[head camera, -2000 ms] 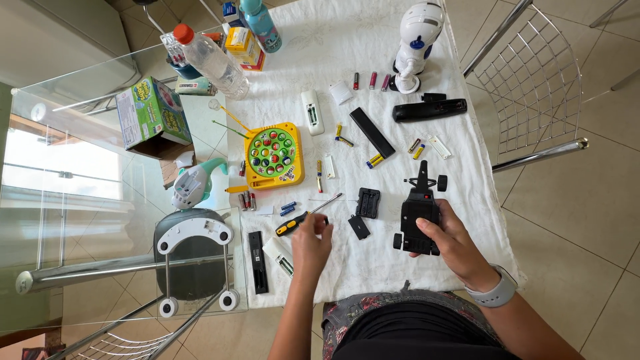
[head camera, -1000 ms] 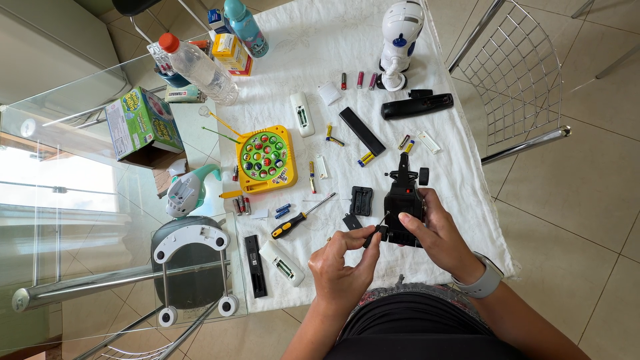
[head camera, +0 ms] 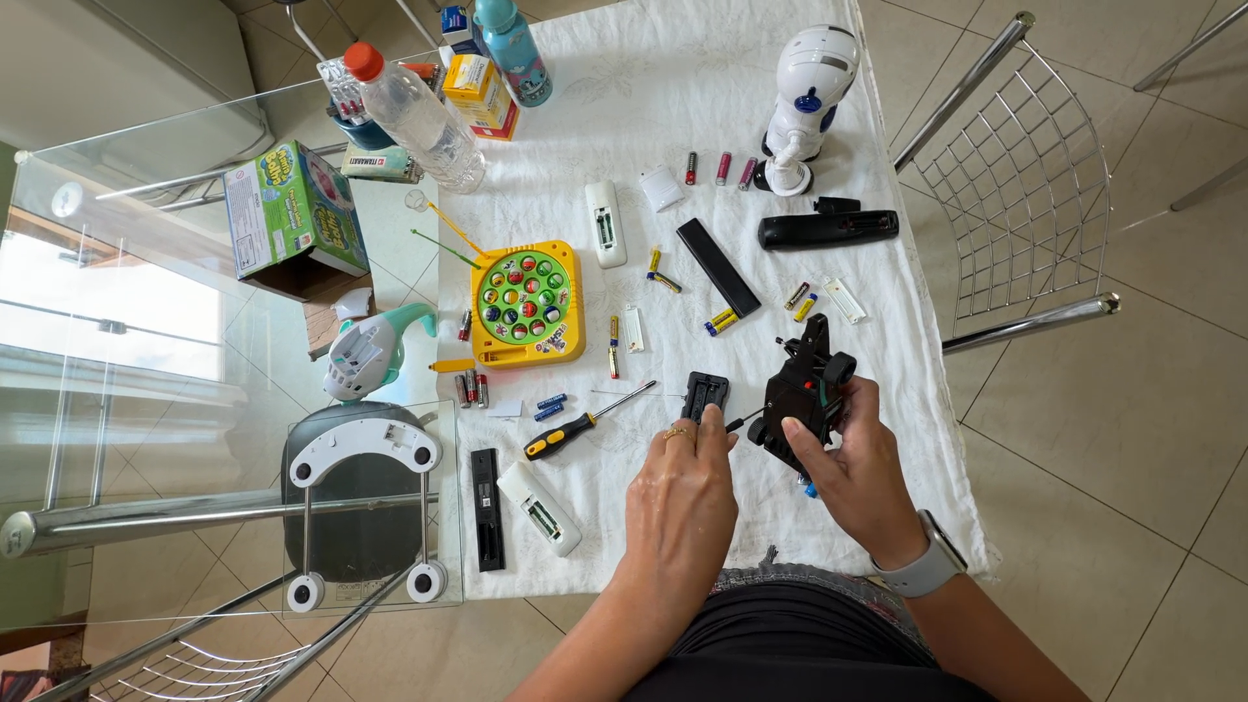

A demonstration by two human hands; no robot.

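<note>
My right hand [head camera: 858, 468] grips a black toy car chassis [head camera: 795, 390] with its wheels showing; a bit of blue shows at its lower end. Beside it, my left hand [head camera: 682, 487] is palm down, fingertips over the lower end of a black plastic battery case [head camera: 704, 392]. By its index finger a small dark part [head camera: 736, 424] with a thin tip points at the chassis; whether the fingers hold it is unclear. Left of this hand lies a yellow-and-black screwdriver [head camera: 585, 424], with two blue batteries [head camera: 549, 407] near its handle.
A yellow fishing game [head camera: 575, 312], remote controls [head camera: 829, 229], a black cover [head camera: 719, 268] and loose batteries [head camera: 721, 322] lie on the white cloth. A white toy robot [head camera: 804, 107] and a plastic bottle [head camera: 419, 122] stand at the back. A metal chair [head camera: 1024, 185] is at the right.
My left hand was near the screwdriver handle two seconds ago, then held a small black part by the chassis; now it is over the battery case. The chassis is tilted differently in my right hand.
</note>
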